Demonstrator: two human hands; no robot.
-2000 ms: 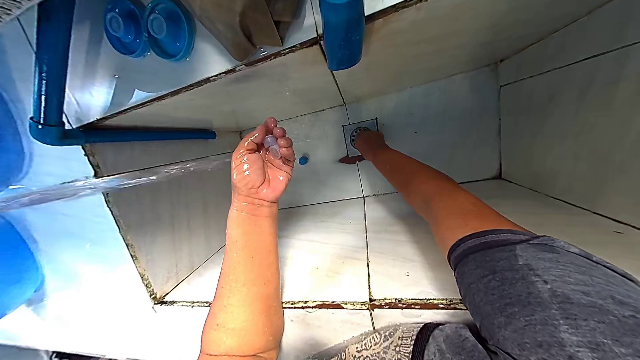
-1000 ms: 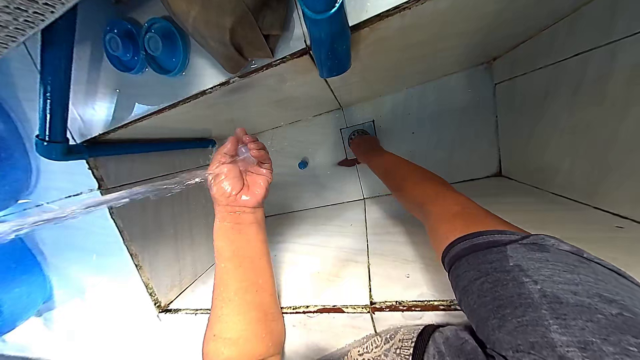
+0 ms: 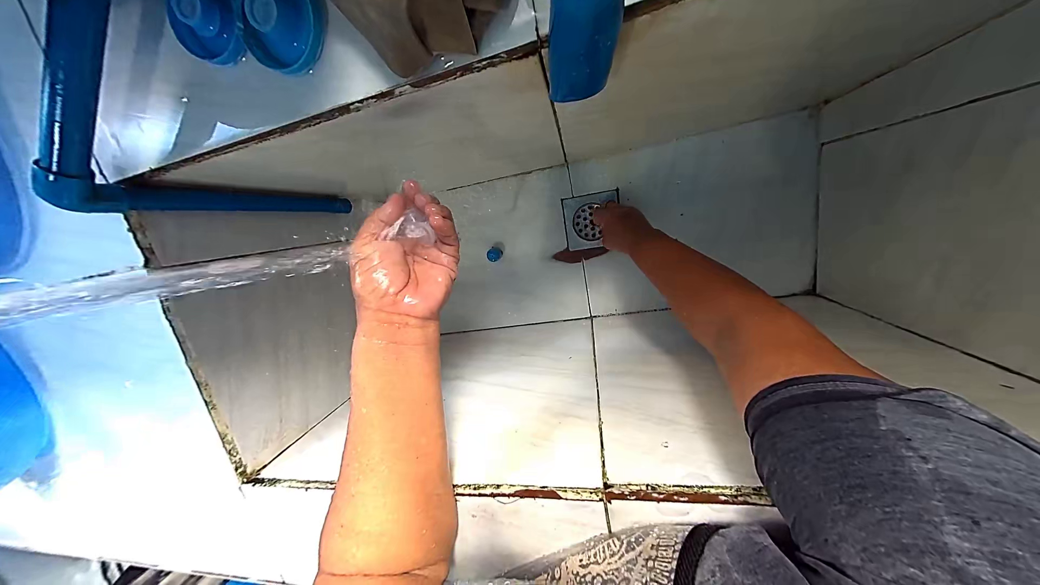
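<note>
My left hand (image 3: 406, 252) is palm up with curled fingers around a small clear, wet thing (image 3: 412, 227), which may be plastic or pooled water. A stream of water (image 3: 187, 280) comes from the left and meets this hand at the thumb side. My right hand (image 3: 624, 227) reaches down to the right edge of a square metal floor drain (image 3: 587, 221) with round holes. Its fingertips are partly hidden, so whether they hold anything cannot be told. A reddish-brown patch (image 3: 579, 255) lies at the drain's lower edge.
A small blue cap-like piece (image 3: 494, 253) lies on the tiled floor. A blue pipe (image 3: 236, 200) with an elbow runs along the left. Blue round plastic items (image 3: 284, 36) and brown material (image 3: 406, 36) rest on the upper ledge. A blue object (image 3: 583, 49) juts in at the top.
The left hand has moved left since two seconds ago, and the water stream now meets it. The right hand stays at the floor drain.
</note>
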